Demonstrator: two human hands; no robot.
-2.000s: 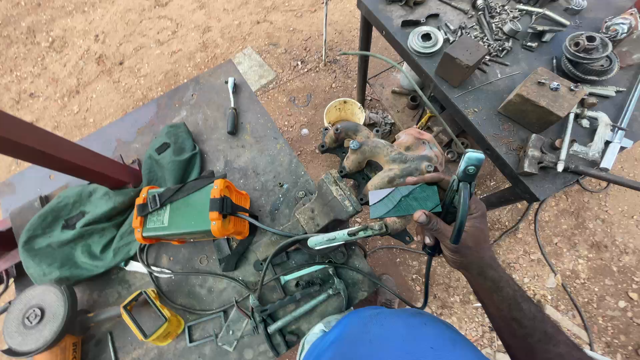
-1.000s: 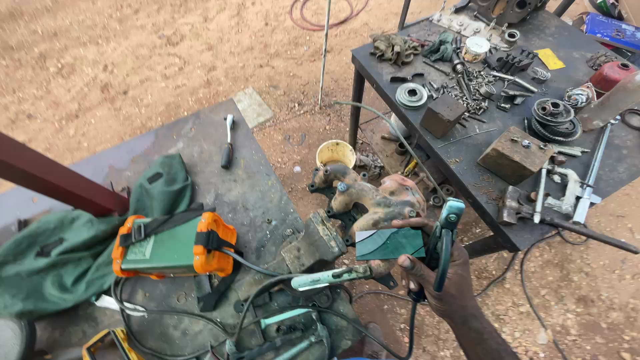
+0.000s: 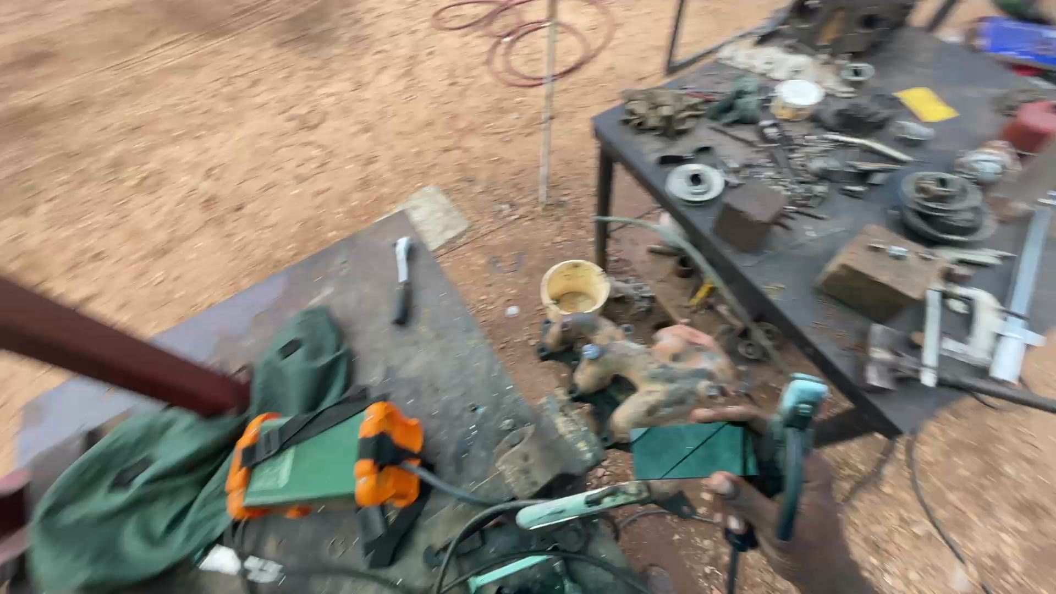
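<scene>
My right hand (image 3: 780, 503) grips a flat, glossy dark green plate (image 3: 693, 451), resembling a welding filter glass, between thumb and fingers. A turquoise-handled clamp or holder (image 3: 800, 404), with a cable below it, is in or against the same hand. My left hand is out of view. Left of the plate lies another turquoise-handled clamp (image 3: 582, 505), beside a metal vise (image 3: 549, 445). Behind the plate is a rusty cast manifold (image 3: 643, 371). A green and orange welding machine (image 3: 305, 466) rests on the near metal table, its cable running toward the clamps.
Green cloth (image 3: 124, 495) and a ratchet (image 3: 402, 280) lie on the near table (image 3: 363, 346), beside a red-brown post (image 3: 107, 351). A cream bucket (image 3: 575, 289) stands beyond. The right table (image 3: 792, 272) bears pulleys (image 3: 945, 202), blocks (image 3: 879, 272), a G-clamp (image 3: 969, 326) and loose hardware.
The view has swung upward, bringing more of the far ground and right table into sight. My right hand still holds the plate and the turquoise-handled piece, now lower in view.
</scene>
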